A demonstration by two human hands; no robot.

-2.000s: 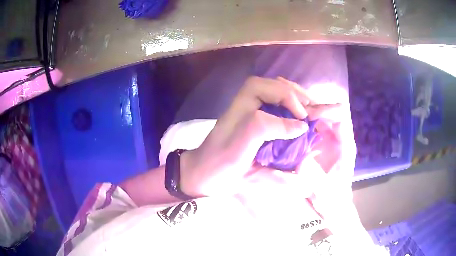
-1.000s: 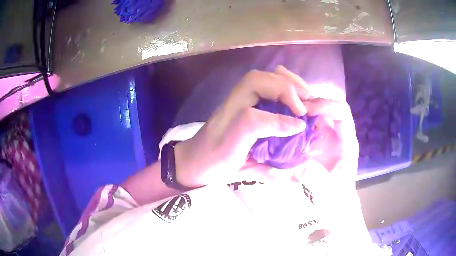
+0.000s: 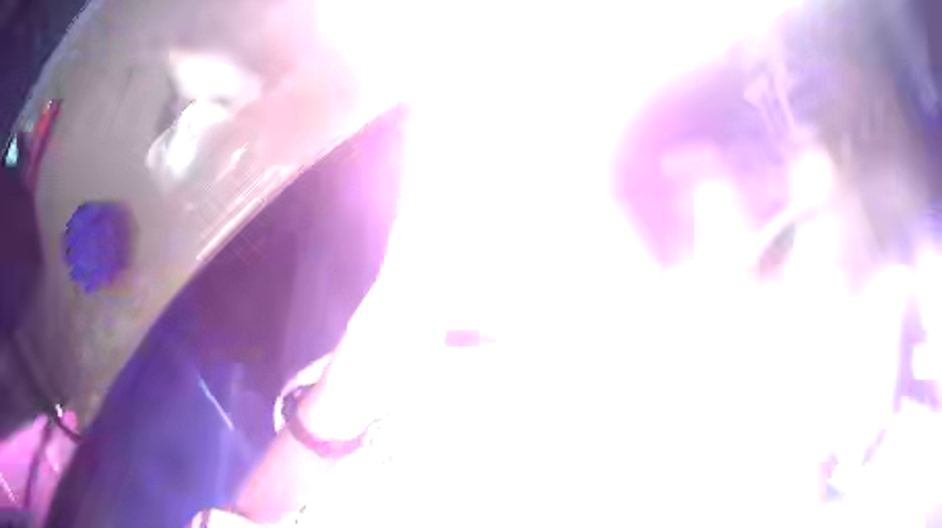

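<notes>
White glare washes out the middle and right of the head view. My left hand (image 3: 336,407) shows only as a wrist with a dark band and part of the forearm at lower left centre. Its fingers are lost in the glare, and whether they hold anything cannot be seen. My right hand cannot be made out. A blue spiky hair piece (image 3: 97,248) lies on the tan bench (image 3: 155,278) at the left. No piece is visible in my hands.
The bench edge curves diagonally across the left. A blue tote (image 3: 145,443) is below it. A thin red object (image 3: 43,142) lies near the bench's far left edge. Whitish bright patches show on the bench top. A blurred purple tote area (image 3: 671,175) is at upper right.
The view has swung and tilted, and the picture is blurred and overexposed. The bench piece now appears at the left. The purple-blue piece and fingers seen earlier are lost in glare.
</notes>
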